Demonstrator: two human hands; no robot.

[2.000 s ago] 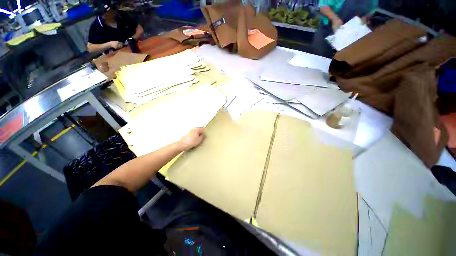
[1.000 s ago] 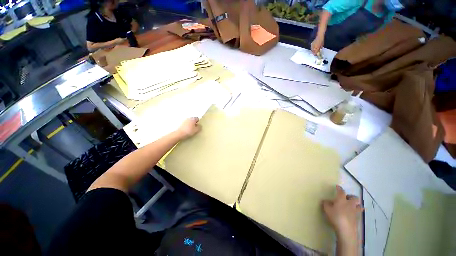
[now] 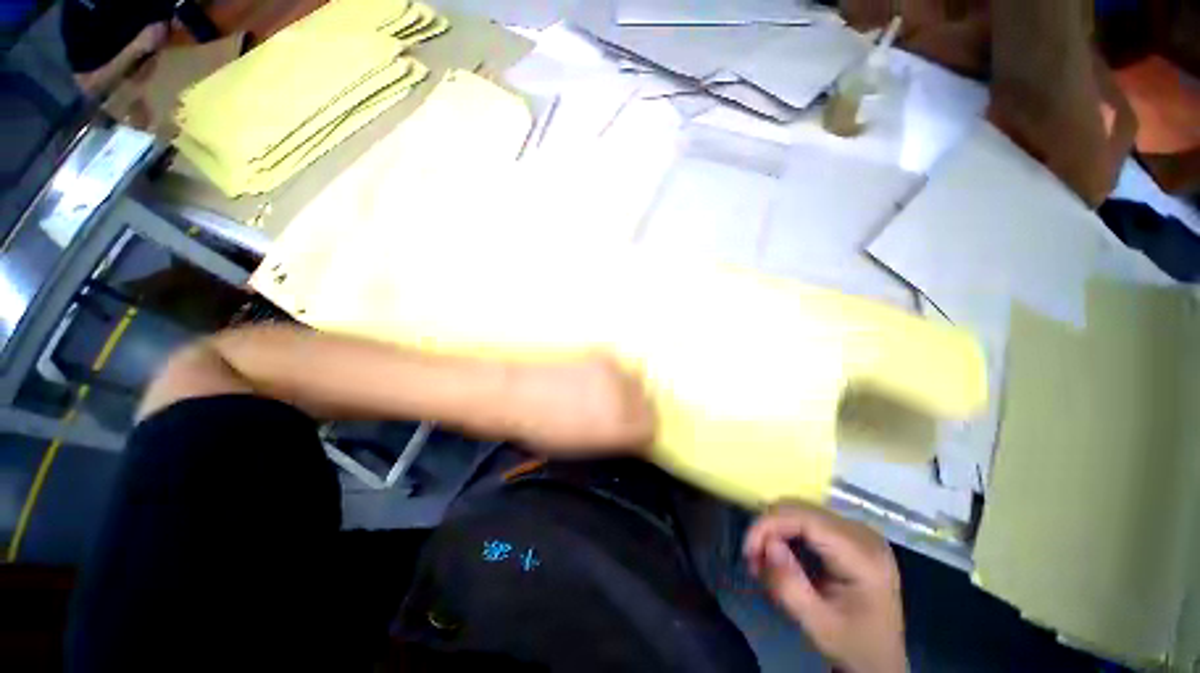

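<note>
A bright yellow lining panel (image 3: 757,381) is curled over at the table's front edge, blurred, with its khaki back showing inside the fold at the right. My left hand (image 3: 605,405) is at the panel's left side, blurred; its fingers are hidden, so its hold cannot be told. My right hand (image 3: 829,572) is just below the panel's lower edge, near the dark apron, with its fingers curled; whether it touches the panel cannot be told.
A pile of yellow panels (image 3: 296,99) lies at the back left, and glaring pale panels (image 3: 434,224) lie nearer. Khaki sheets (image 3: 1099,473) are at the right. Grey-white sheets (image 3: 1007,224), a glue bottle (image 3: 849,105) and brown bag parts (image 3: 1053,92) are beyond. A metal-topped side table (image 3: 86,184) is at left.
The khaki side with its seam lay flat before; now a yellow side shows, curled. My left hand has moved right and towards me. My right hand has left the panel's right part. The view has tipped down.
</note>
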